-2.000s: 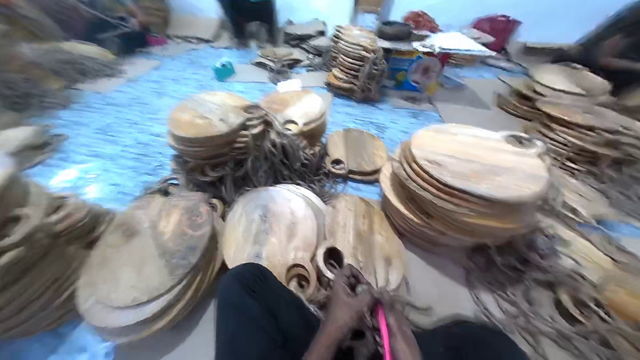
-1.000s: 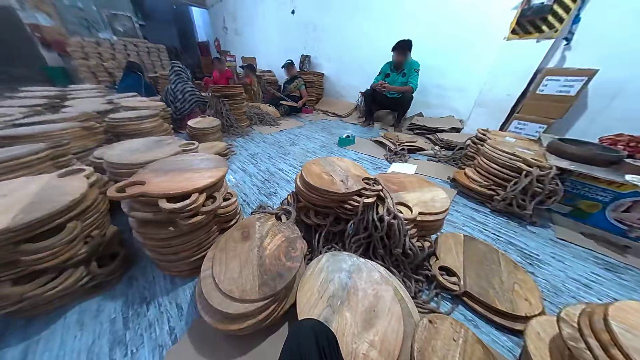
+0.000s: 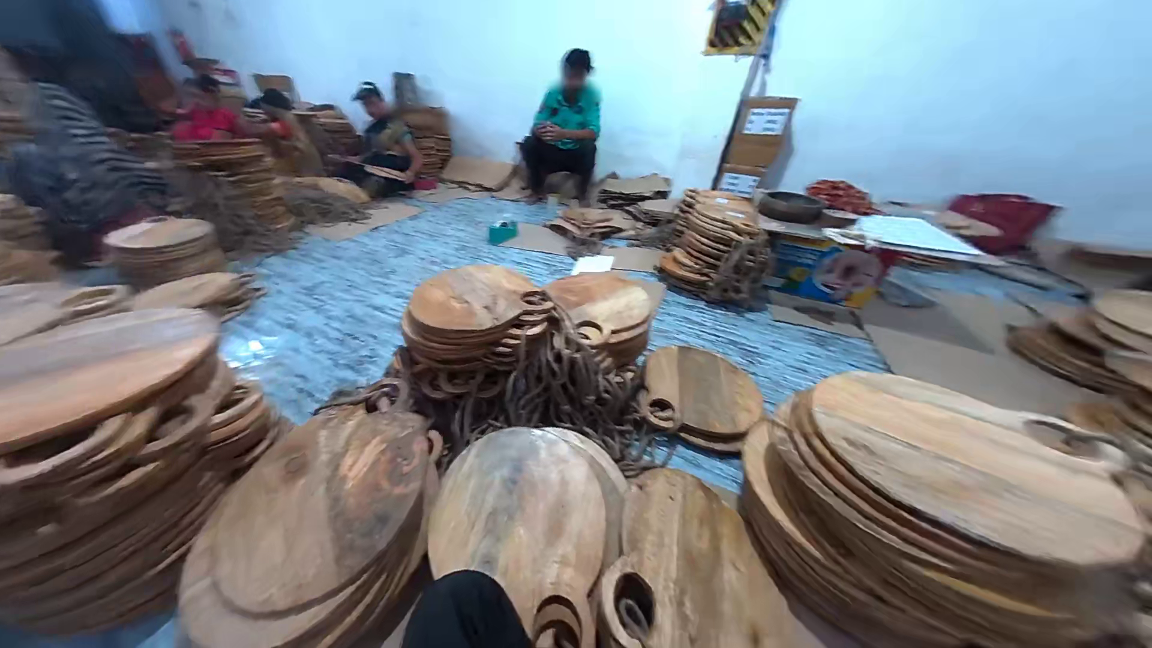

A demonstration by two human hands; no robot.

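Neither of my hands shows in the head view now; what they hold is hidden below the frame. My dark-clad knee (image 3: 466,612) rises at the bottom edge. Just beyond it a round wooden board with a ring handle (image 3: 522,513) lies on another. To its right leans a wooden board (image 3: 693,558) whose handle hole has cord in it. A pile of round boards (image 3: 315,513) tilts to the left. Farther out, stacked boards (image 3: 472,301) stand beside a tangle of brown rope loops (image 3: 562,387). A smaller board (image 3: 706,391) lies right of the rope.
Large board stacks flank me at left (image 3: 99,378) and right (image 3: 963,468). A seated person (image 3: 567,121) is by the far wall, with several others at far left. A roped stack (image 3: 715,238) stands near a printed box (image 3: 823,270); cardboard sheets (image 3: 999,369) cover floor at right.
Two seconds ago both hands were at the handle of the right leaning board, with a pink strip between them; now they are out of view. The view has swung up, then right.
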